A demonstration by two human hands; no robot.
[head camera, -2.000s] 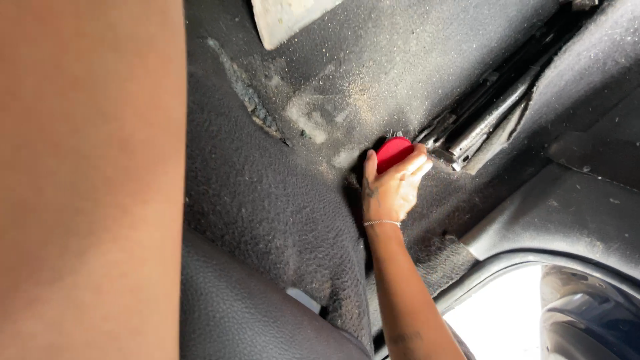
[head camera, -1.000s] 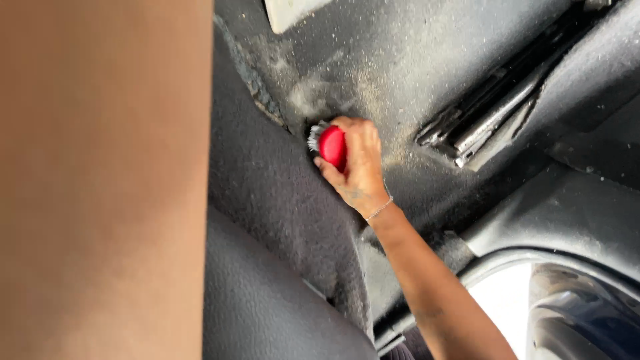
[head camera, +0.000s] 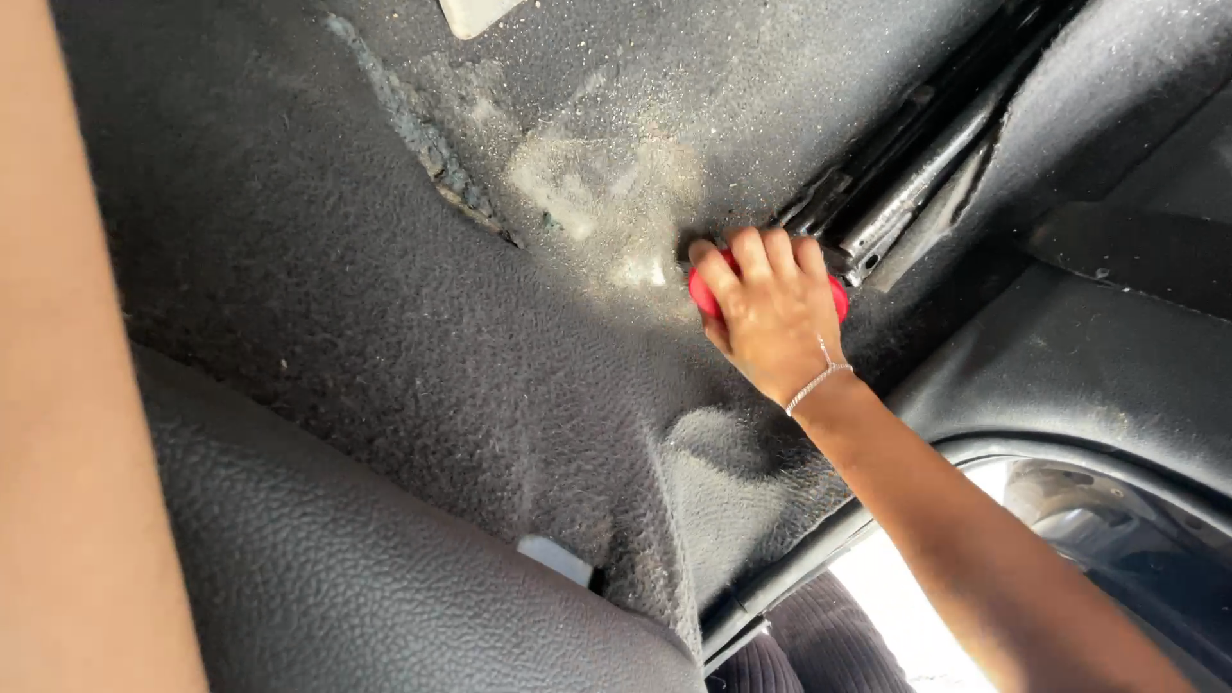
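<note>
My right hand [head camera: 775,308] reaches in from the lower right, a thin bracelet at its wrist. Its fingers are closed over the red body of a scrub brush [head camera: 705,292], whose bristles are hidden beneath. The brush is pressed to the dusty dark car floor carpet [head camera: 462,356], beside the near end of a black metal seat rail [head camera: 905,217]. Sand-coloured dirt [head camera: 626,192] lies scattered on the floor up and left of the hand. Along the left edge runs a bare arm [head camera: 87,385], close to the camera; my left hand itself is out of view.
A torn strip in the carpet [head camera: 423,140] lies left of the dirt. A grained dark panel or seat edge [head camera: 366,539] fills the lower left. A door sill with a rubber seal [head camera: 770,577] crosses the lower right. A pale flat piece [head camera: 472,14] is at the top.
My right hand, holding the brush, has moved right across the floor to the end of the seat rail. A second earlier it was left of there, with the bristles showing.
</note>
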